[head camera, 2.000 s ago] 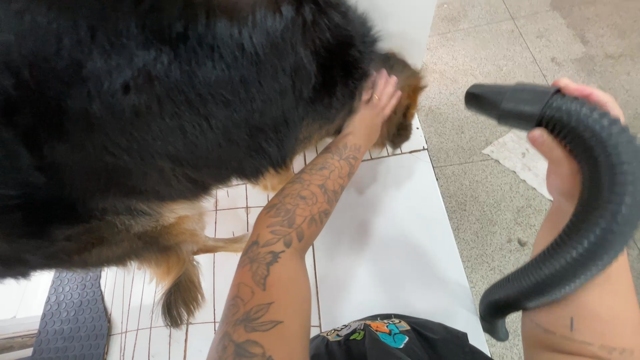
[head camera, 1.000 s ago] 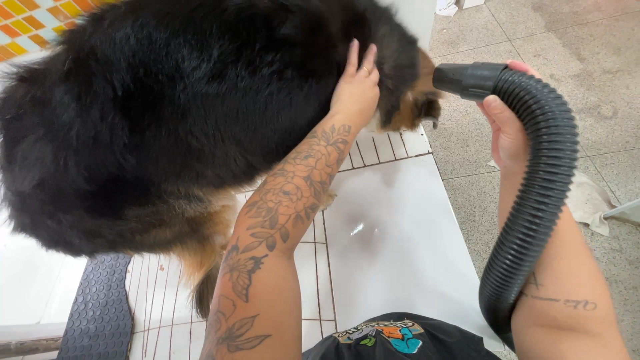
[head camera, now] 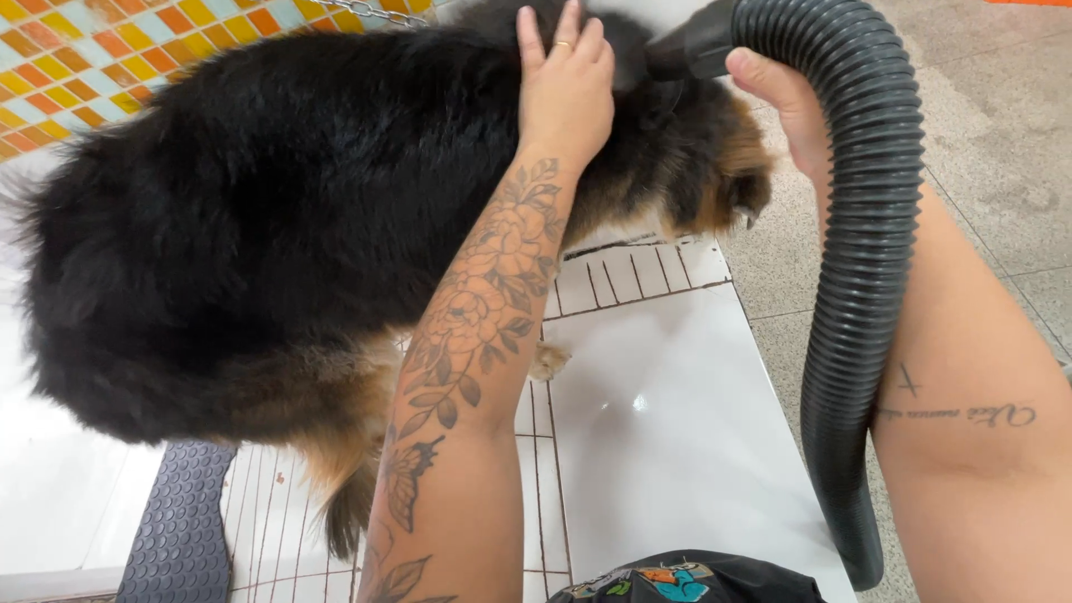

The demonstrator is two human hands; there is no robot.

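Observation:
A large black and tan long-haired dog (head camera: 276,218) stands across the white tiled surface, its head toward the right. My left hand (head camera: 565,92) lies on the fur of its neck and upper back, fingers spread, holding nothing. In my right hand (head camera: 783,105) is a black corrugated hose (head camera: 871,209), gripped just behind its nozzle. The black nozzle (head camera: 691,46) points left, into the fur behind the dog's head. The hose curves down along my right forearm. Most of the dog's face is turned away, and part of my right hand is behind the hose.
Orange, yellow and white mosaic tiles (head camera: 126,63) cover the wall at the back left, with a metal chain (head camera: 368,12) before it. A dark studded rubber mat (head camera: 180,528) lies at lower left. The white ledge (head camera: 670,402) ends beside a speckled floor (head camera: 988,109) on the right.
My left hand has moved from the dog's head back to its neck and upper back. The nozzle, apart from the dog two seconds ago, has moved left to its fur.

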